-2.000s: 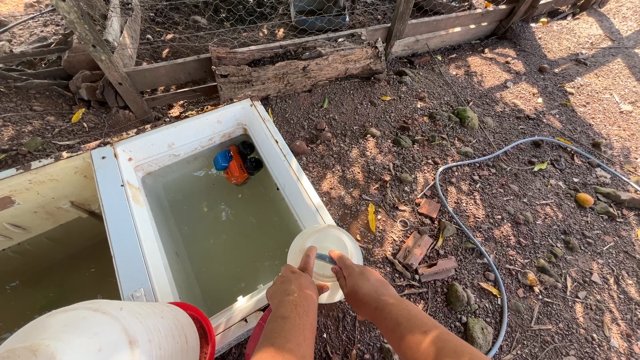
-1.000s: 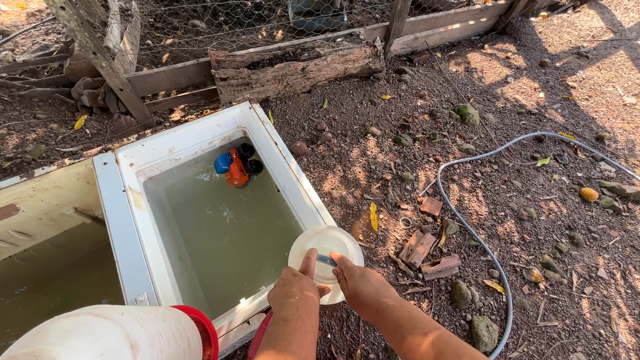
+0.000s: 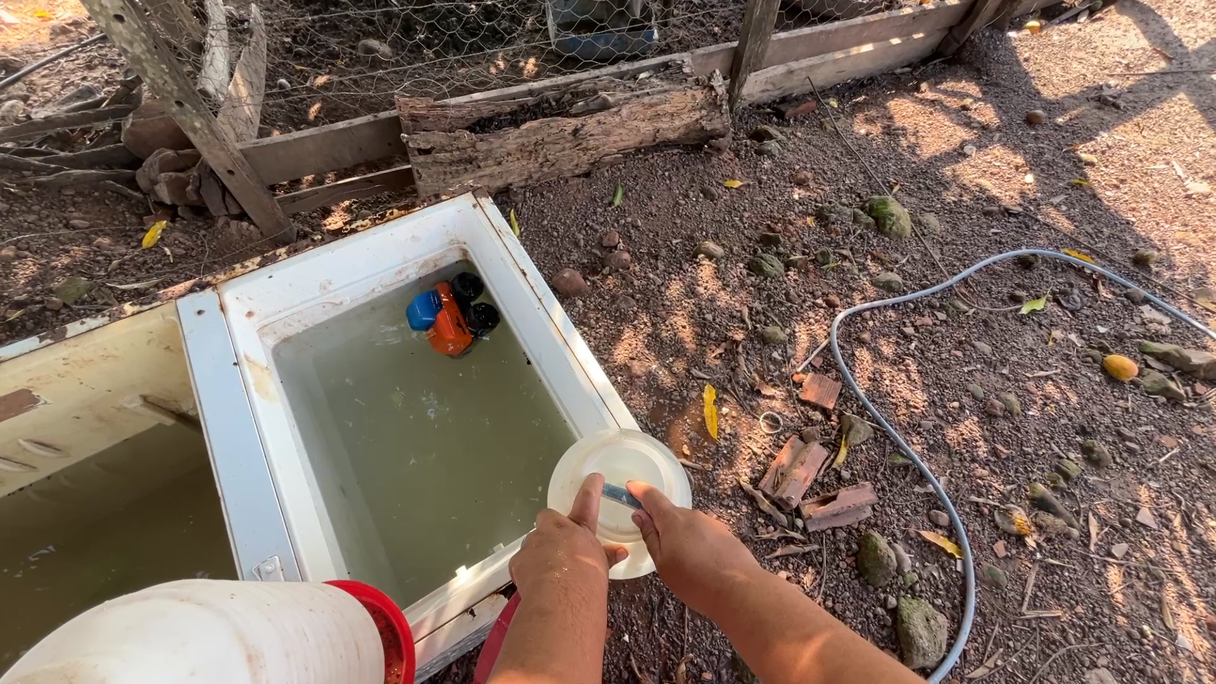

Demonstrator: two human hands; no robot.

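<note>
My left hand (image 3: 567, 546) and my right hand (image 3: 686, 541) meet over a round, translucent whitish plastic lid or shallow dish (image 3: 608, 454) at the tank's near right corner. Between their fingertips they pinch a small grey-blue strip (image 3: 622, 496), seen against the round piece; what it is I cannot tell. My left thumb lies by the round piece's lower edge. Beside them is a white rectangular tank (image 3: 560, 347) of murky water, with an orange, blue and black plastic object (image 3: 448, 328) at its far end. A white plastic container with a red rim (image 3: 228, 627) stands at the lower left.
A second, cream-lined basin (image 3: 95, 404) with dark water adjoins the tank on the left. Behind stand a wooden and wire-mesh fence (image 3: 332, 147) and a weathered log (image 3: 570, 142). A grey hose (image 3: 883, 418), broken bricks (image 3: 796, 470) and stones (image 3: 920, 632) lie on the ground at right.
</note>
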